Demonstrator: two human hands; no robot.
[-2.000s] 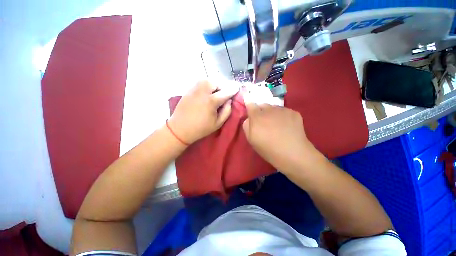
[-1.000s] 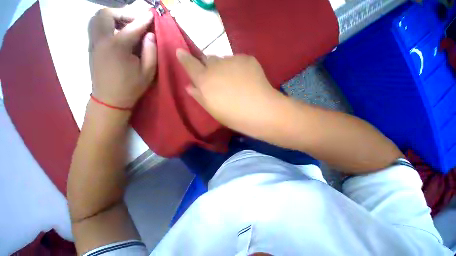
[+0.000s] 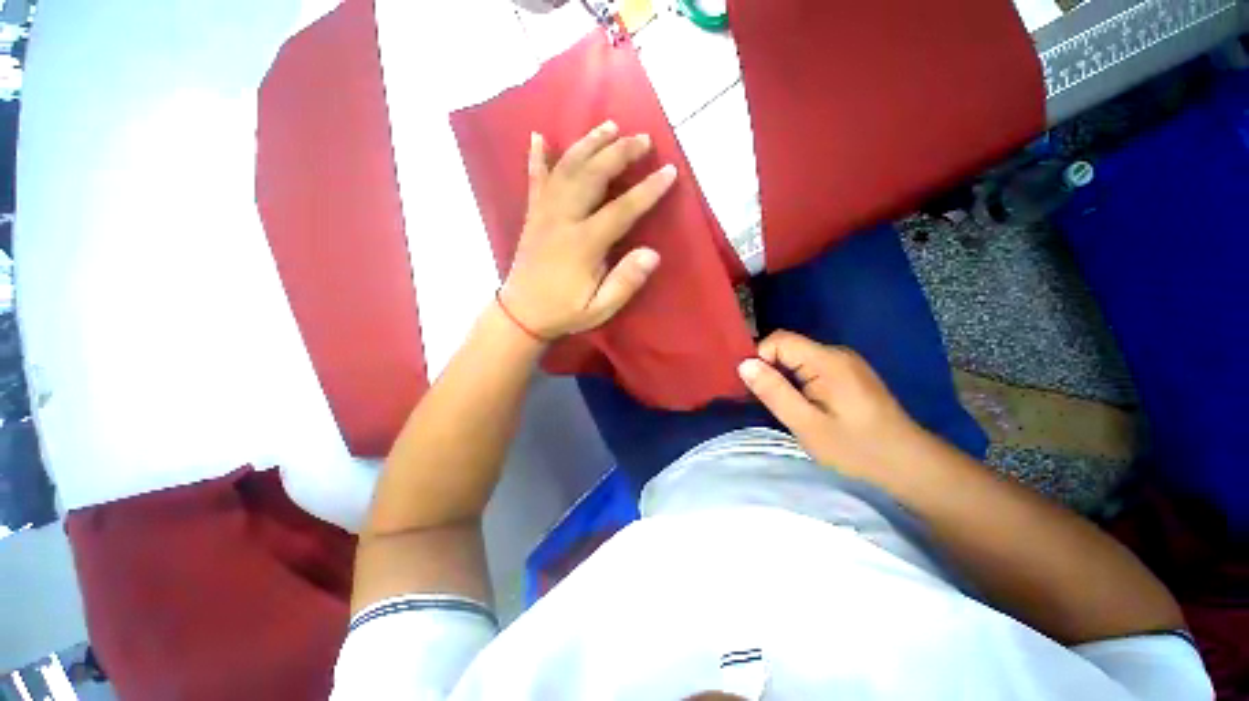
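A red panel runs from the presser foot at the top down over the table's front edge. My left hand lies on it with fingers spread, pressing it flat. My right hand pinches the panel's right edge near its lower corner, above my lap. A second cut panel lies on the table to the left. A smaller red piece lies right of the needle. Only the lower tip of the needle area shows at the picture's top.
A green ring is at the top, right of the presser foot. A ruler strip runs along the table's front edge. A blue crate stands at the right. A dark-red bundle hangs at the lower left.
My left hand has opened and spread flat on the panel. My right hand has moved down and right to the panel's lower corner. The panel is smoother, and the view has shifted.
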